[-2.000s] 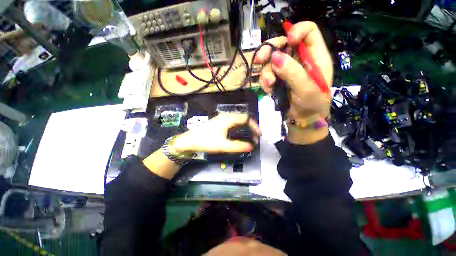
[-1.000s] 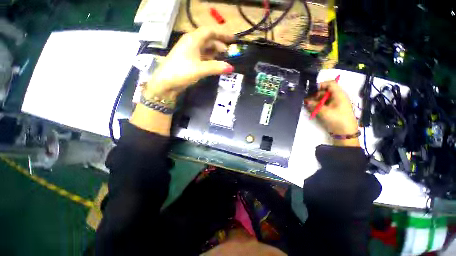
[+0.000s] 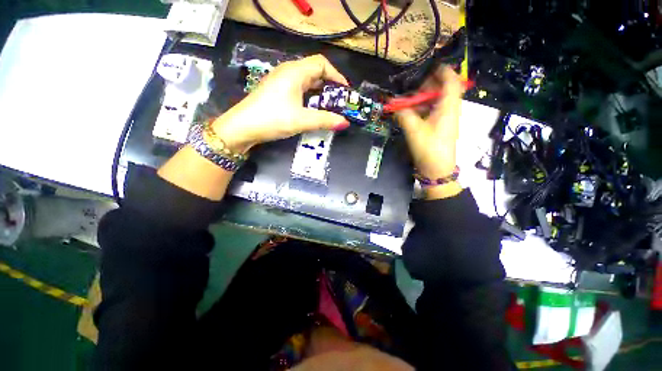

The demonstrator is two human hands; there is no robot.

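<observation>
My left hand [image 3: 290, 101] holds a small adapter circuit board [image 3: 348, 105], crowded with blue, yellow and white components, above the black test fixture [image 3: 279, 174]. My right hand [image 3: 434, 119] holds a red test probe [image 3: 421, 99], its left end at the right end of the board. I cannot tell if they touch. White universal outlet [image 3: 312, 156] lies below my left hand. A green contact board [image 3: 256, 74] shows at the fixture's far edge; another is partly hidden behind the held board.
A tangle of boards with black cords [image 3: 581, 181] lies at right. A round white plug [image 3: 179, 70] sits in the left outlet. A red clip [image 3: 303, 6] and black leads [image 3: 341, 30] lie on the wooden board. A white power strip [image 3: 197, 20] is at far left.
The view has shifted. My left hand now shows a circuit board in its fingers. My right hand has moved left, bringing the red probe to the board's end.
</observation>
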